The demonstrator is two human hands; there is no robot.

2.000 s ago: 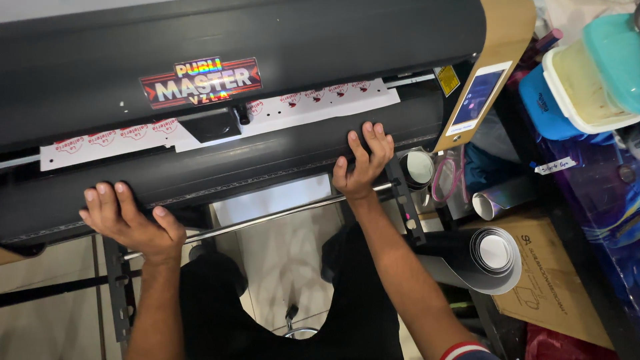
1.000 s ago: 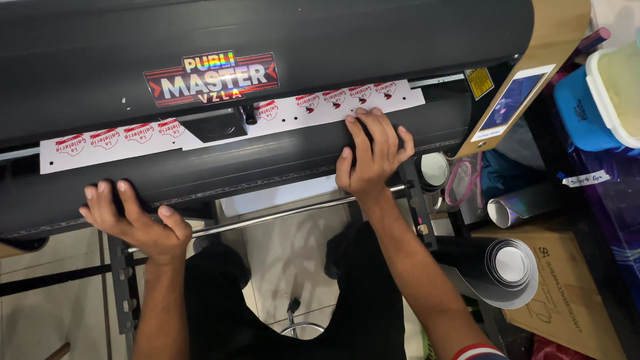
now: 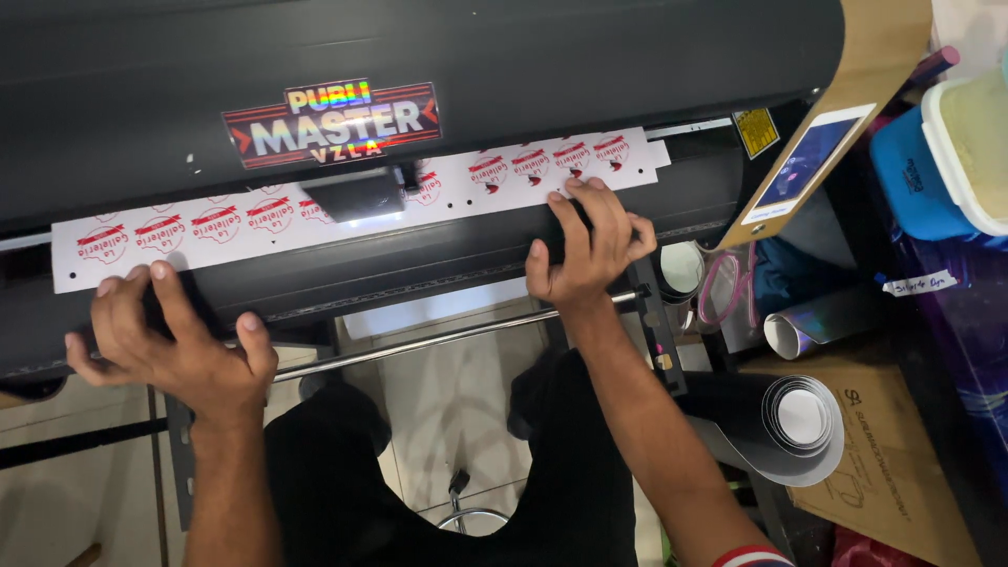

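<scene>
A white sheet printed with red logos (image 3: 453, 197) lies across the black front platen of a wide cutting plotter (image 3: 441, 276). My left hand (image 3: 173, 339) rests with spread, bent fingers on the platen, its fingertips at the sheet's lower left edge. My right hand (image 3: 591, 244) lies on the platen near the right part of the sheet, fingertips at its lower edge. Neither hand grasps anything. The dark carriage (image 3: 358, 195) stands over the middle of the sheet and hides some of the print.
A metal bar (image 3: 449, 339) runs below the platen. To the right are a control screen (image 3: 811, 161), a roll of dark vinyl (image 3: 803, 417), a shiny roll (image 3: 787, 335), a cardboard box (image 3: 890, 465) and a blue and white container (image 3: 906, 173). A chrome stool ring (image 3: 472, 516) shows below.
More of the printed sheet shows out from under the cover, with more of the red logos visible. Both hands remain on the platen, their fingers slightly shifted.
</scene>
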